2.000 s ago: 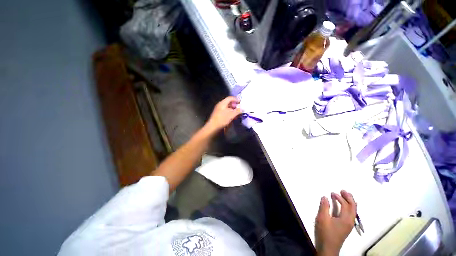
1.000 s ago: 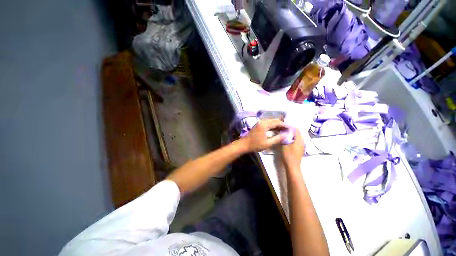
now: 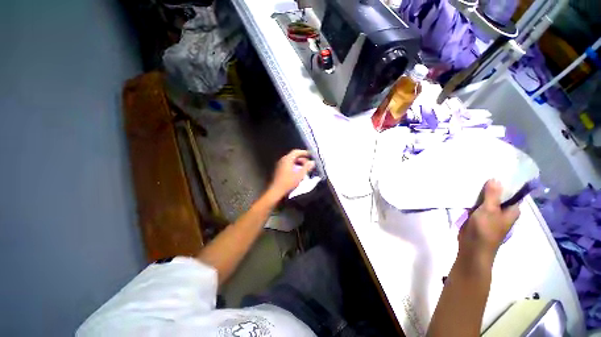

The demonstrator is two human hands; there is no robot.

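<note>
My right hand (image 3: 486,227) grips the near right edge of a broad white piece (image 3: 441,172) with purple showing along its edge. The piece is raised over the table's right part and covers some of the purple and white pieces. My left hand (image 3: 292,172) is at the table's front edge, fingers curled. A small white piece (image 3: 305,187) shows just below its fingertips; blur hides whether the fingers grip it. Purple and white cut pieces (image 3: 428,120) are heaped behind the broad piece.
A bottle of amber liquid (image 3: 398,99) stands beside a dark sewing machine (image 3: 375,56) at the back. A cream and silver machine part (image 3: 527,322) is at bottom right. A purple heap (image 3: 580,243) lies beyond the table. A brown wooden bench (image 3: 161,171) stands on the floor at left.
My hands were together near the table's front edge and are now apart. My right hand has moved right with the broad white piece; my left has moved left, off the table edge.
</note>
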